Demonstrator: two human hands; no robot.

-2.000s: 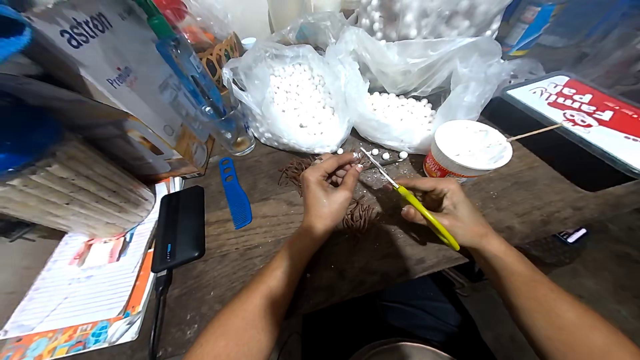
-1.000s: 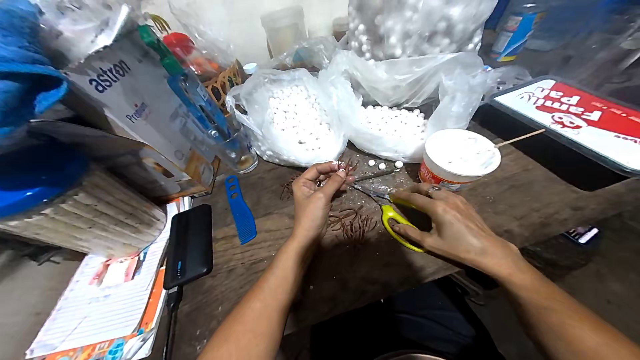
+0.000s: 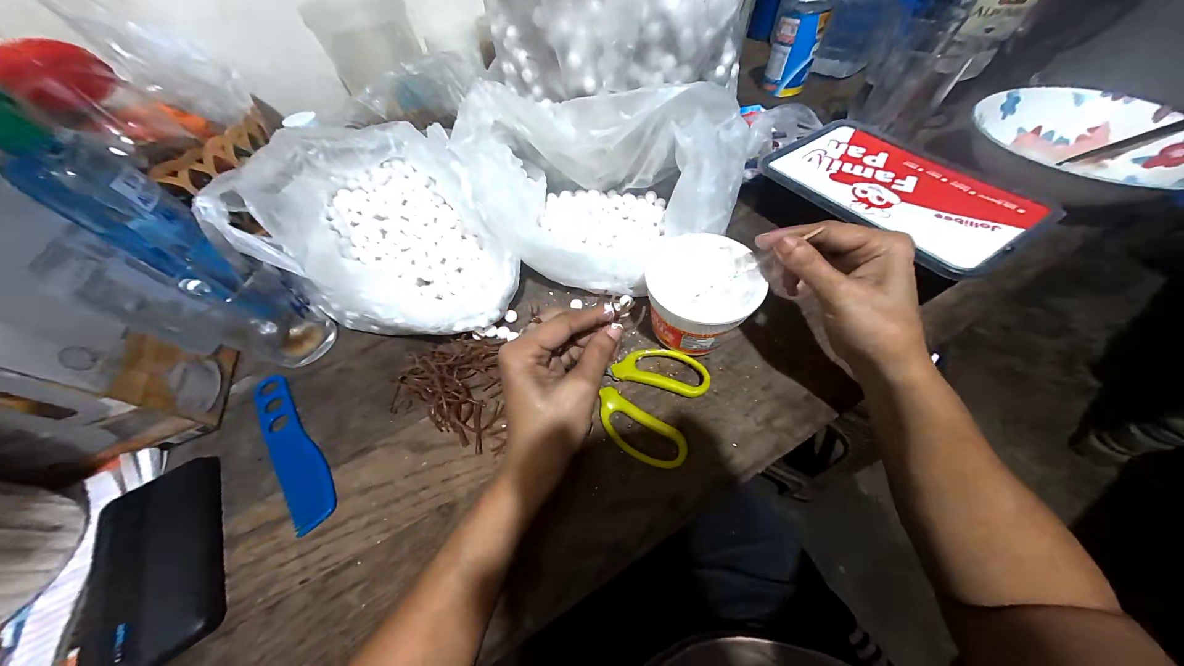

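My left hand (image 3: 560, 379) pinches a small piece with white on it between thumb and fingertips; what exactly it is cannot be told. In my right hand (image 3: 846, 277) is a thin wooden stick (image 3: 814, 234), its lower end over the paper tub (image 3: 698, 324) of white paste. The yellow-handled scissors (image 3: 652, 407) lie on the wooden table between my hands, blades mostly hidden by my left hand. Short brown twisted pieces (image 3: 453, 388) are heaped left of that hand. Behind it, two plastic bags (image 3: 370, 310) (image 3: 592, 268) hold small white balls, with several loose ones (image 3: 504, 324) nearby.
On the left lie a blue plastic knife-shaped tool (image 3: 294, 453) and a black power bank (image 3: 153, 564), near clear bottles (image 3: 213, 296). A black tray with a red and white lid (image 3: 911, 199) stands right of the tub, and a floral bowl (image 3: 1045, 139) sits beyond.
My right hand has let go of the scissors, moved right and taken the stick that stood in the tub. The scissors now rest on the table. The view has shifted to the right.
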